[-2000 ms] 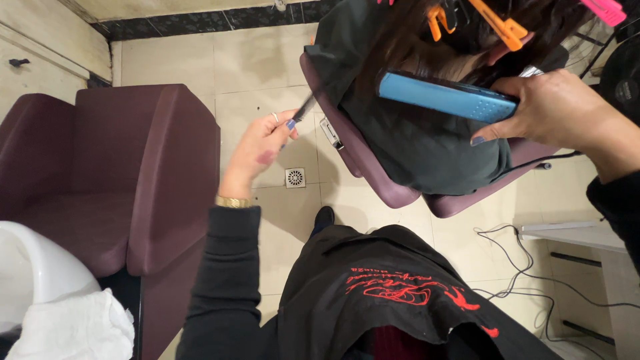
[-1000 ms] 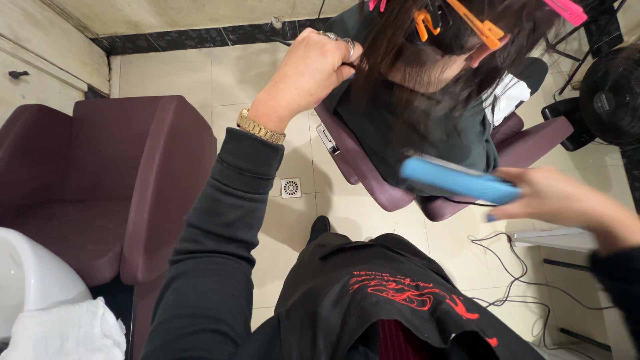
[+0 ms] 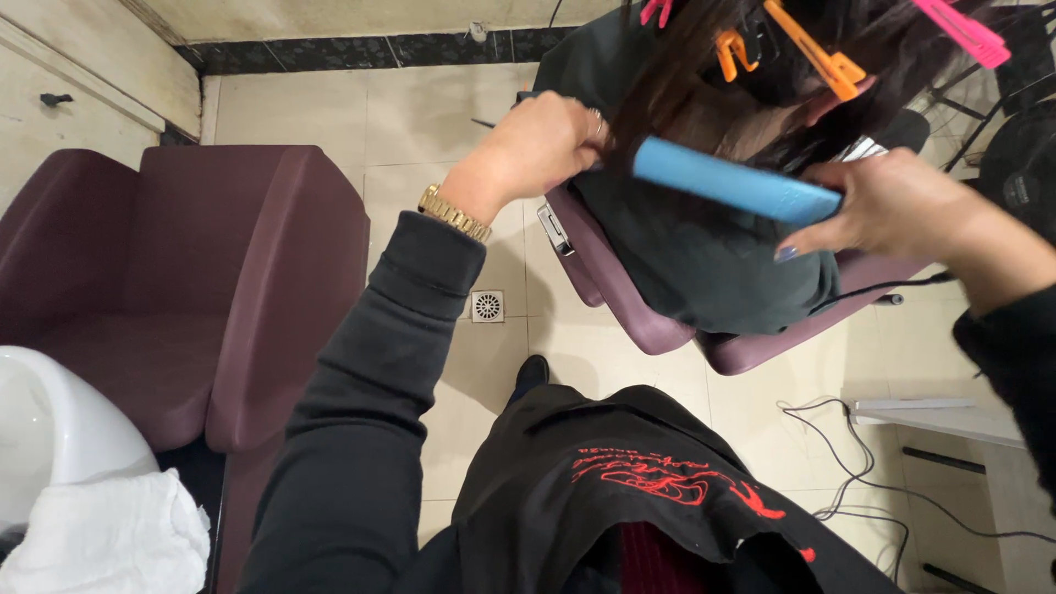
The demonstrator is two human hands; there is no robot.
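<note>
Long dark hair [image 3: 660, 99] of a seated person hangs at the upper right, sectioned with orange clips [image 3: 813, 51] and pink clips [image 3: 961, 33]. My left hand [image 3: 540, 144] is closed at the left edge of the hair; a thin dark tip, seemingly of the comb in it, sticks out to its left. My fingers touch or nearly touch a lock, which cannot be told exactly. In my right hand [image 3: 891, 198] is a blue flat iron [image 3: 734, 181], its far end against the hair near my left fingers. Whether its plates are closed is hidden.
The person sits in a purple salon chair [image 3: 635, 305], under a dark cape [image 3: 701, 272]. A purple armchair [image 3: 289, 247], a white wash basin [image 3: 82, 421] and a white towel [image 3: 115, 532] are at left. Cables [image 3: 862, 462] lie on the tiled floor beside a white stand [image 3: 940, 412] at right.
Since two seconds ago, my left hand has moved up and right to the hair. My right hand has raised the flat iron from its lower position one second ago back to the hair.
</note>
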